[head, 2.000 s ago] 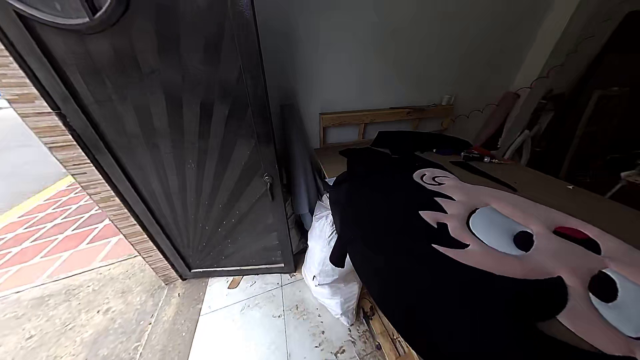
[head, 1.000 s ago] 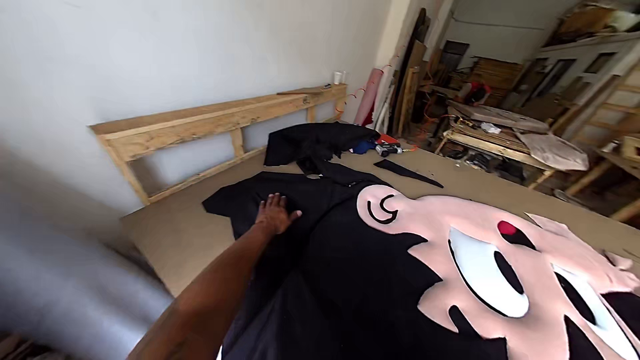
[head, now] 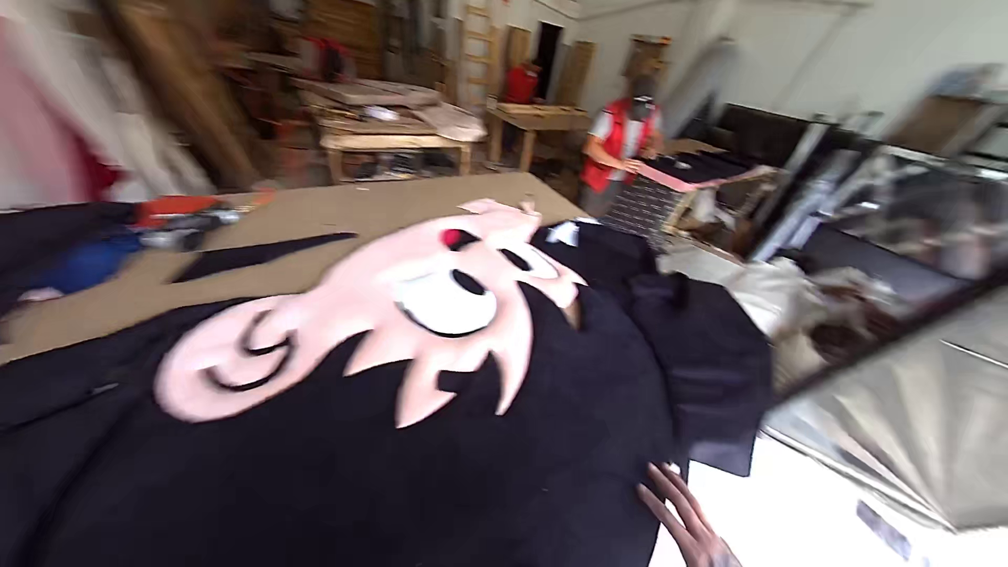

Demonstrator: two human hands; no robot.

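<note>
A large cartoon face of pink, white and black fabric (head: 346, 315) lies on a brown work table (head: 394, 201). Black fabric (head: 441, 488) forms its hair and spreads across the near side. At the lower right, my right hand (head: 681, 512) has its fingers spread at the edge of this black fabric, with nothing gripped. Another folded piece of black fabric (head: 717, 370) hangs at the table's right edge. A narrow black strip (head: 264, 256) lies behind the face. My left hand is out of the picture.
A power tool (head: 185, 228) and blue cloth (head: 90, 260) lie at the table's left. A co-worker in a red vest (head: 618, 146) stands at another table (head: 756, 177); another person (head: 522, 83) is farther back. Wooden benches (head: 394, 142) stand behind; pale sacks (head: 764, 291) are at the right.
The view has swung far to the right. The left hand, flat on the black fabric a second ago, has left the picture, and the right hand has come into it at the fabric's edge.
</note>
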